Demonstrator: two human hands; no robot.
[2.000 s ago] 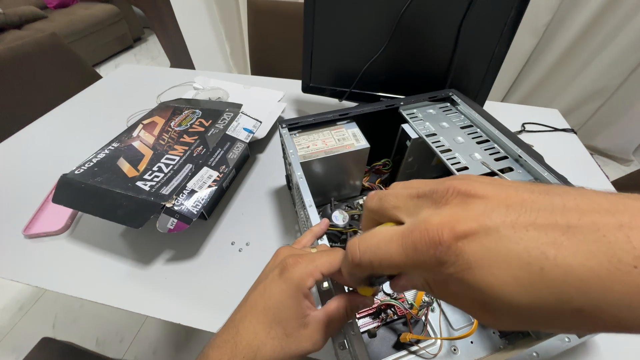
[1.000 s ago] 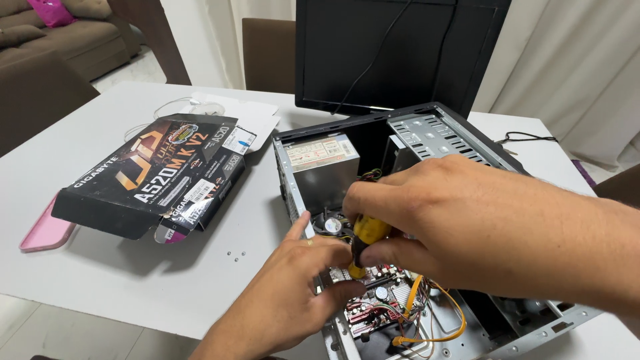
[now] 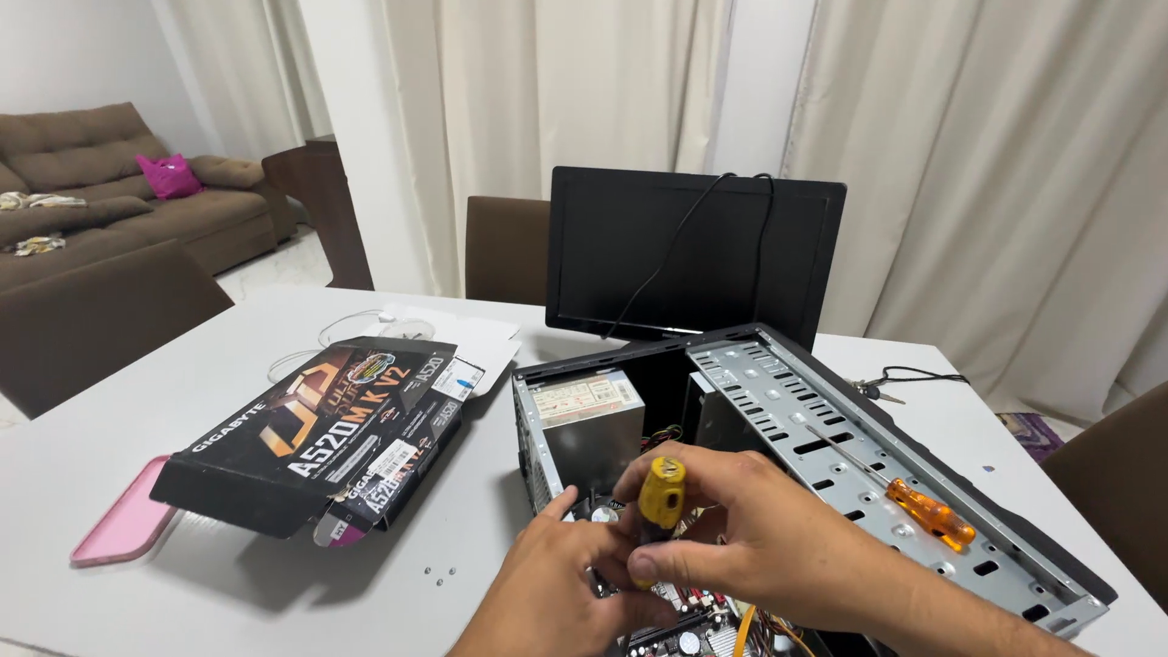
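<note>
A yellow and black screwdriver (image 3: 662,497) stands nearly upright in the fingers of my right hand (image 3: 766,538); its tip is hidden. My left hand (image 3: 566,584) is close beside it at the lower end, over the motherboard (image 3: 689,630), and the fingertips hide whether it grips anything. Both hands are inside the open side of a computer case (image 3: 639,351). At its rear corner sits a metal power supply (image 3: 593,420). Around the board run yellow and other coloured cables (image 3: 746,630). An orange-handled screwdriver (image 3: 931,514) lies on the perforated metal part of the case, right of my right hand.
A black Gigabyte motherboard box (image 3: 319,429) lies left of the case, beside a pink phone case (image 3: 123,516). Several small screws (image 3: 440,575) rest on the white table (image 3: 246,342). Behind the case stands a black monitor (image 3: 693,255); keys (image 3: 876,391) on a cord are at the right.
The yellow screwdriver's handle is now more upright and more of it shows. The hands remain close together over the board. The view has tilted up.
</note>
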